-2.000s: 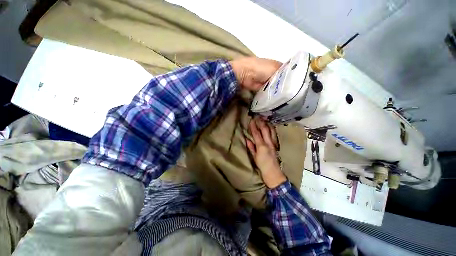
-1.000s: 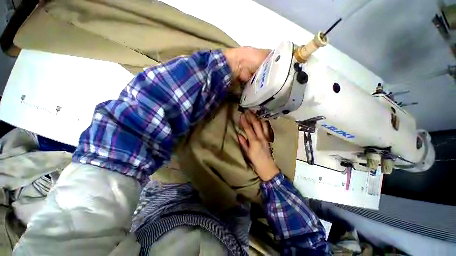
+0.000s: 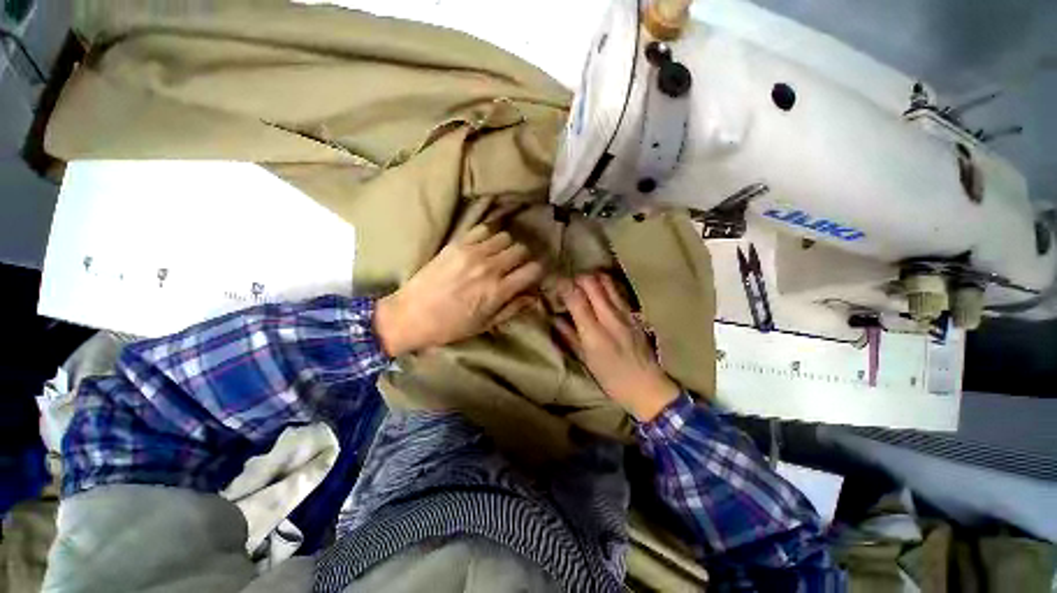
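A tan garment piece [image 3: 440,180] lies across the white machine table, under the sewing head, and hangs over the near edge onto my lap. My left hand [image 3: 469,290] is left of the needle area, fingers curled, gripping a fold of the cloth. My right hand [image 3: 609,342] lies on the cloth just below the needle area, fingers slightly spread, fingertips close to my left hand. The white sewing machine head [image 3: 742,145] stands above and right of both hands. The presser foot and needle are small and unclear at its left end.
Dark thread snips [image 3: 755,286] lie on the bed right of the cloth. A pink slim tool [image 3: 873,353] lies farther right, below two beige knobs [image 3: 925,299]. The white table [image 3: 197,238] has a printed ruler along its near edge. Tan pieces [image 3: 985,562] lie low at the right.
My left hand has come back from behind the machine head to the cloth in front, left of the needle. The cloth behind it is now more bunched. The camera view has shifted closer.
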